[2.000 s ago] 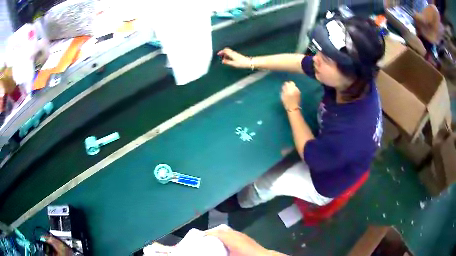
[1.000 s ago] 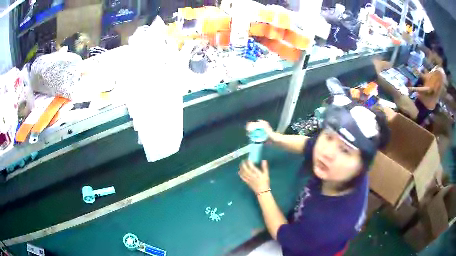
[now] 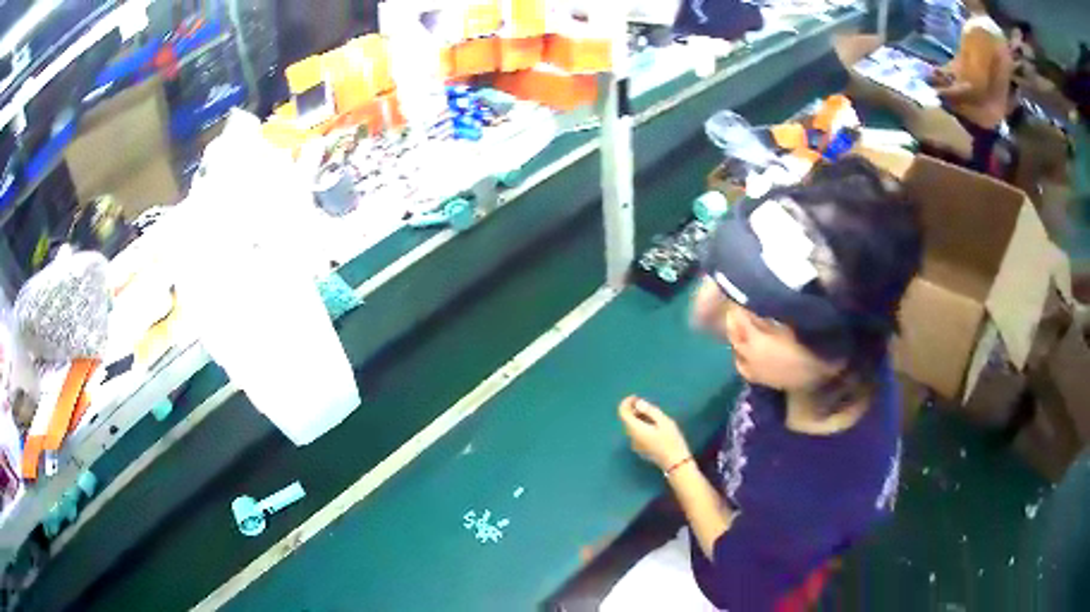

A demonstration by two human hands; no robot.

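Neither of my hands is in the picture. A teal handheld fan (image 3: 268, 508) lies on the dark green belt at the lower left, its handle pointing right. Small teal parts (image 3: 484, 524) lie in a loose cluster on the green bench (image 3: 538, 418) nearest me. A seated person in a dark shirt (image 3: 795, 478) is at the bench on the right, one hand (image 3: 651, 433) held low over it. Another teal fan (image 3: 457, 213) lies on the far shelf.
A white plastic sheet or sack (image 3: 281, 347) hangs over the far shelf's edge. Orange cartons (image 3: 550, 90) stand behind it. A metal post (image 3: 617, 179) rises from the bench. An open brown carton (image 3: 956, 299) stands behind the person. Another person (image 3: 980, 72) is farther back.
The view has swung up and right. My hand with a white item, seen earliest, has left the picture. The person held a teal fan upright a second ago; it no longer shows in the visible hand.
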